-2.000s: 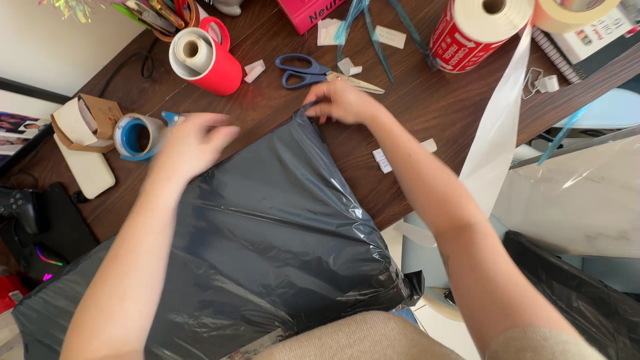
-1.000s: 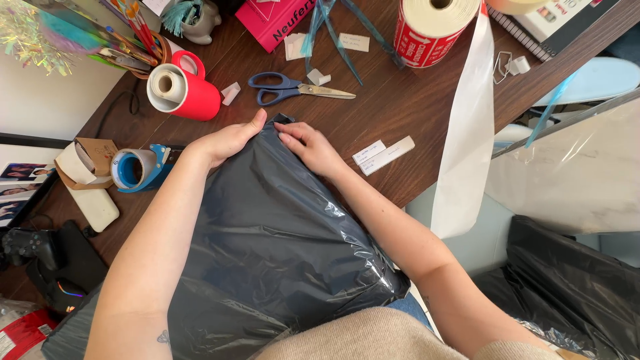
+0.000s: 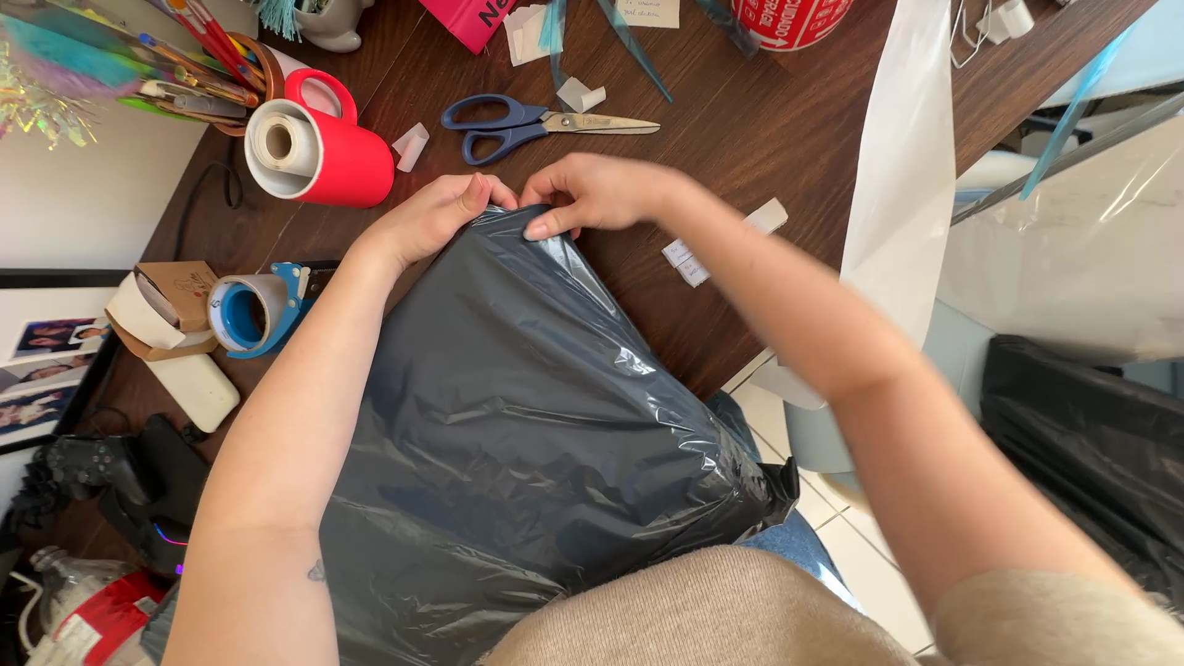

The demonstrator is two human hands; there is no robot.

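A large package or bag of dark grey plastic film (image 3: 518, 398) lies across my lap and the desk edge, its narrow end pointing away from me. At that end my left hand (image 3: 435, 217) grips the film's left side between thumb and fingers. Close beside it, my right hand (image 3: 587, 199) pinches the right side of the same end with thumb and fingertips. Just beyond both hands lie blue-handled scissors (image 3: 546, 125) on the wood. What the film encloses is hidden.
On the dark wooden desk (image 3: 758, 120) stand a red mug (image 3: 356, 157) holding a small roll, a blue tape dispenser (image 3: 264, 314) and a red-and-white label roll (image 3: 791, 18). A white strip (image 3: 902, 176) hangs over the edge. Paper scraps, a game controller (image 3: 102, 467) and a plastic bottle (image 3: 88, 601) are around.
Two seconds ago my left hand was off the film, to the left; now it holds the far end beside my right hand. The view has shifted somewhat.
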